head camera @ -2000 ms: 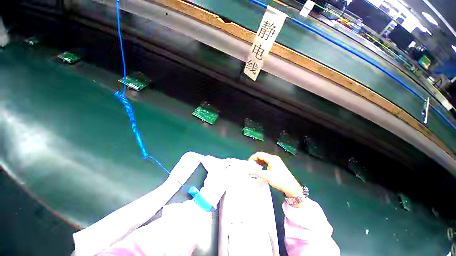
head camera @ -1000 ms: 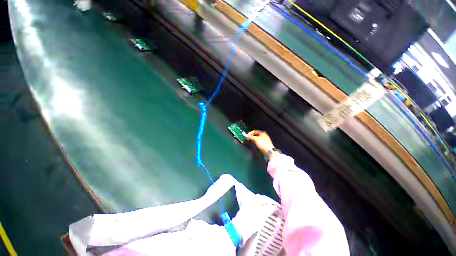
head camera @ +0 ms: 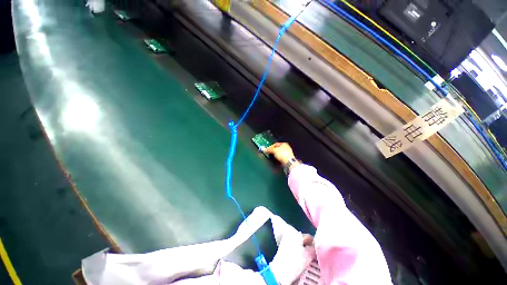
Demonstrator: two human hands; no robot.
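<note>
My right hand (head camera: 282, 152) reaches out with its fingertips at the near right corner of a green circuit board (head camera: 262, 139) on the dark conveyor strip. A tiny pale spot shows at the fingertips; I cannot tell whether they grip anything. My left hand (head camera: 307, 242) is mostly hidden by paper and my right sleeve. It holds the white label sheet (head camera: 312, 274), printed in rows, low in front of me. A blank white backing strip (head camera: 183, 253) loops from it to the left. A blue wrist strap (head camera: 266, 271) is at my left wrist.
More boards (head camera: 209, 90) lie along the dark strip towards the upper left. A blue coiled cord (head camera: 230, 161) hangs across the green bench (head camera: 128, 150). A wood-edged shelf with a paper tag (head camera: 420, 127) runs along the right. A brown edge (head camera: 79, 276) shows at lower left.
Since two seconds ago, my right hand has moved from the sheets out to a board, and the view has turned left. Over the last second it has stayed at the same board, shifting slightly.
</note>
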